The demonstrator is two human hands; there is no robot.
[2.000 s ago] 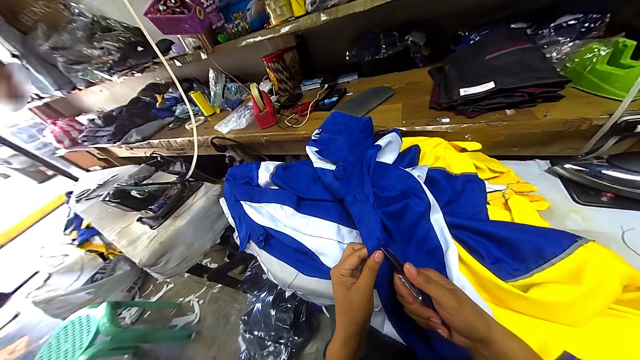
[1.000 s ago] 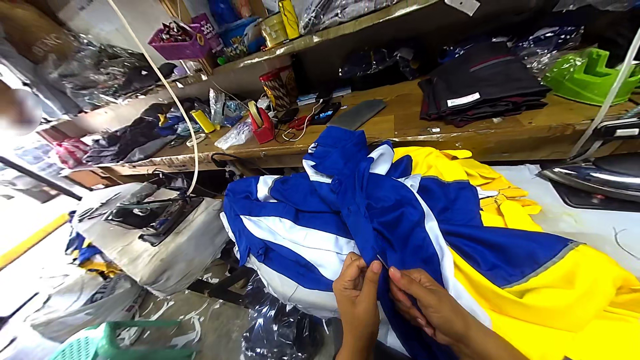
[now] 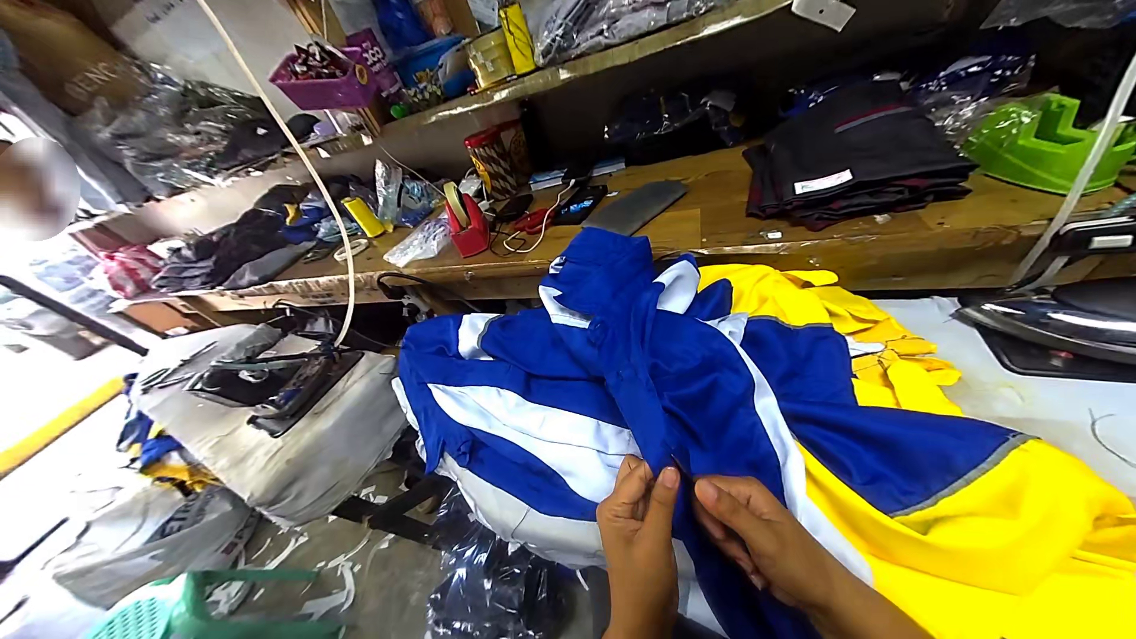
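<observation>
A blue, white and yellow garment [image 3: 710, 382] lies spread over a padded table, its blue collar end toward the wooden shelf. My left hand [image 3: 641, 515] pinches the edge of its blue front strip between thumb and fingers. Close to its right, my right hand [image 3: 754, 532] has its thumb and curled fingers at the same blue fabric. A small dark tip shows between the two hands; most of whatever it belongs to is hidden by the right hand.
An electric iron [image 3: 1056, 319] rests on a dark pad at the right. Along the wooden shelf [image 3: 728, 222] lie folded dark garments [image 3: 861, 151], a red tape dispenser [image 3: 466, 222] and a green plastic holder [image 3: 1047, 146]. A second pressing surface [image 3: 266, 444] and a green stool [image 3: 177, 612] stand left.
Two seconds ago a slim dark tool showed plainly in my right hand; now the fingers largely cover that spot. Both hands remain at the blue strip.
</observation>
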